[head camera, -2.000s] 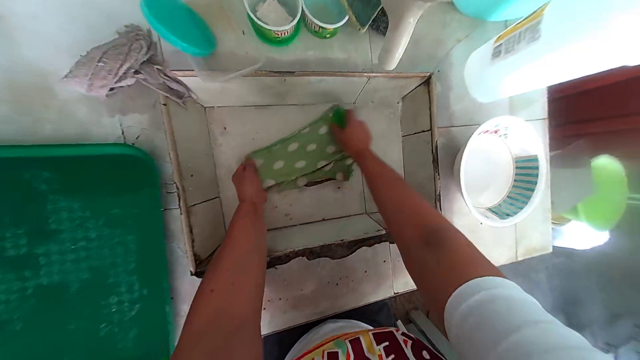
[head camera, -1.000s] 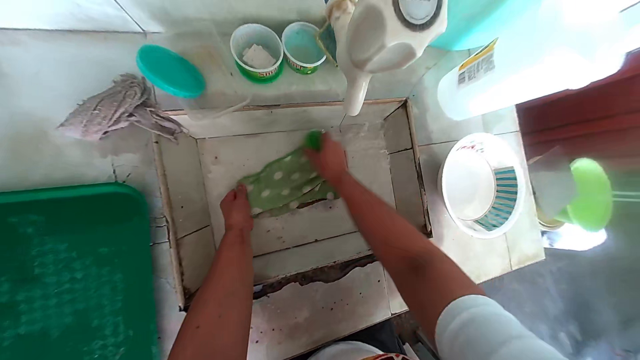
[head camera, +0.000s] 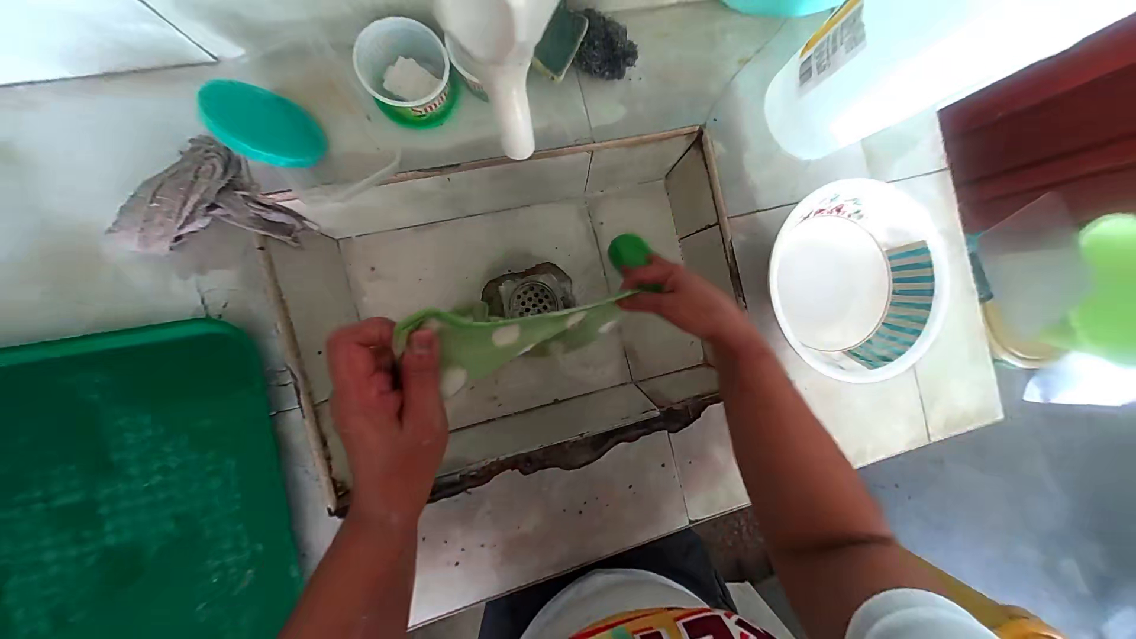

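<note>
A green cloth with white dots (head camera: 506,335) is stretched over a tiled sink basin (head camera: 470,213). My left hand (head camera: 386,382) grips its left end between thumb and fingers, by the basin's left side. At the right end, my right hand (head camera: 679,297) pinches the cloth's corner. A small round green object (head camera: 630,252) shows at the fingers of my right hand; what it is, I cannot tell. Behind the cloth's upper edge the metal drain (head camera: 532,297) is visible on the basin floor.
Left stand a green tray (head camera: 133,470), a crumpled grey rag (head camera: 182,200) and a teal lid (head camera: 262,122). Behind the basin are a plastic tub (head camera: 402,67), a white faucet (head camera: 510,80), a sponge (head camera: 560,42) and a dark scouring pad (head camera: 605,44). Right are a white bucket (head camera: 852,280) and a large translucent container (head camera: 834,89).
The cloth was lower over the drain, bunched between my hands; now it is pulled taut and the drain shows. My hands are farther apart.
</note>
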